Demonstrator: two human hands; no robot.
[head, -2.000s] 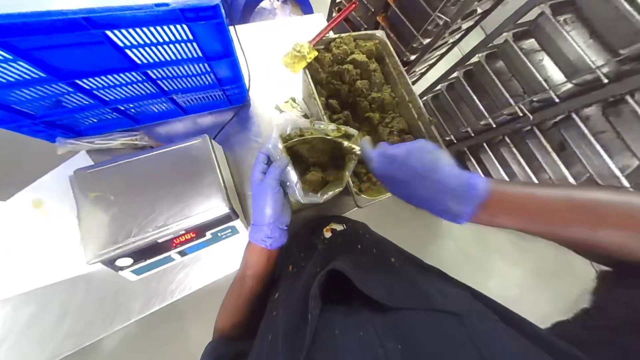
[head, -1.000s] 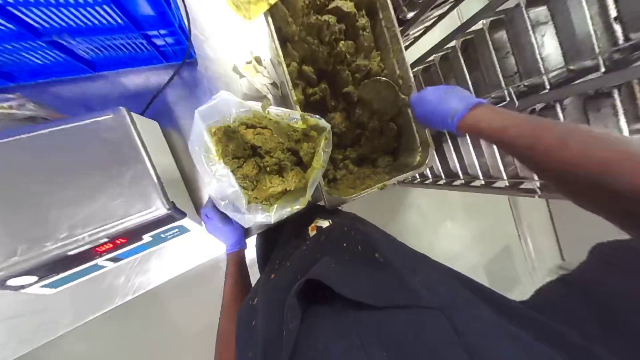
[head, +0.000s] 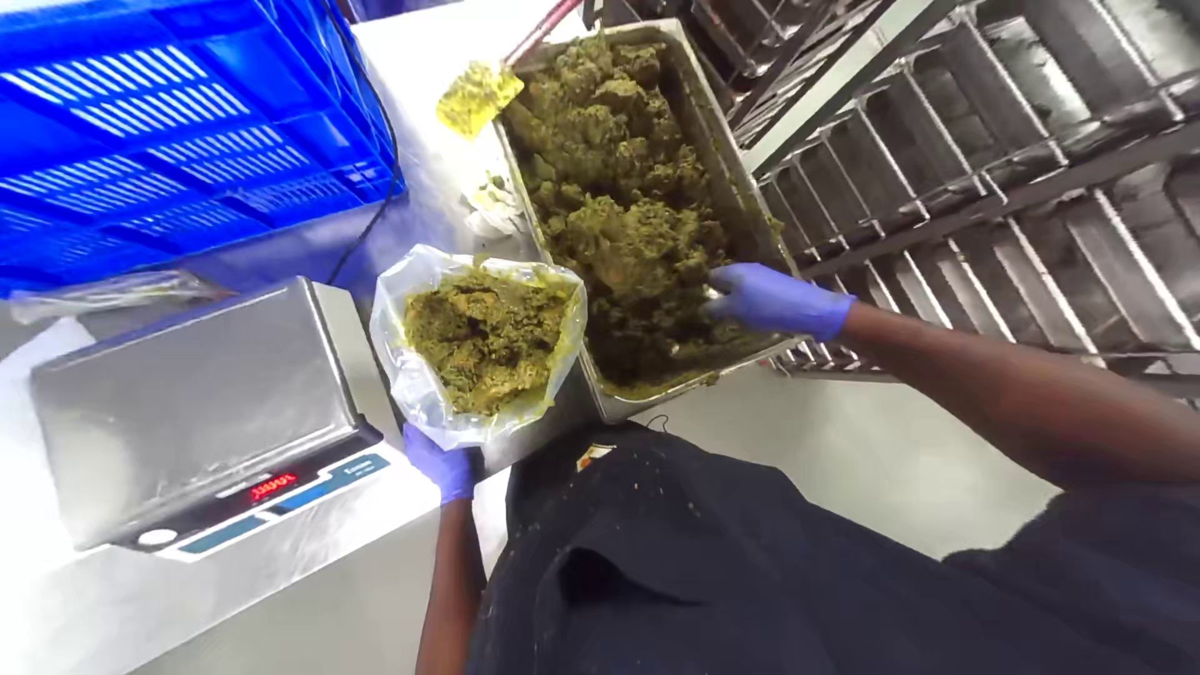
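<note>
My left hand (head: 442, 466), in a purple glove, holds the underside of an open clear plastic bag (head: 410, 386). Thick green-brown paste (head: 483, 337) fills the bag nearly to its mouth. My right hand (head: 771, 300), gloved too, reaches into a deep metal pan (head: 698, 66) heaped with the same lumpy mass (head: 623, 234). A bit of a pale or metallic tool shows at its fingertips, the rest sunk in the paste; in the frame before, a round scoop was there. The bag is against the pan's left side.
A digital scale (head: 197, 403) with a steel platform stands left of the bag. Behind it are a blue plastic crate (head: 187, 122) and a dark cable (head: 380, 202). A paste-smeared yellow spatula (head: 478, 97) lies at the pan's far corner. Metal racks (head: 984, 206) rise on the right.
My right hand has gone from beside the bag's mouth to the pan. The bag, lower in paste two seconds ago, is now fuller and open wider. The view has shifted.
</note>
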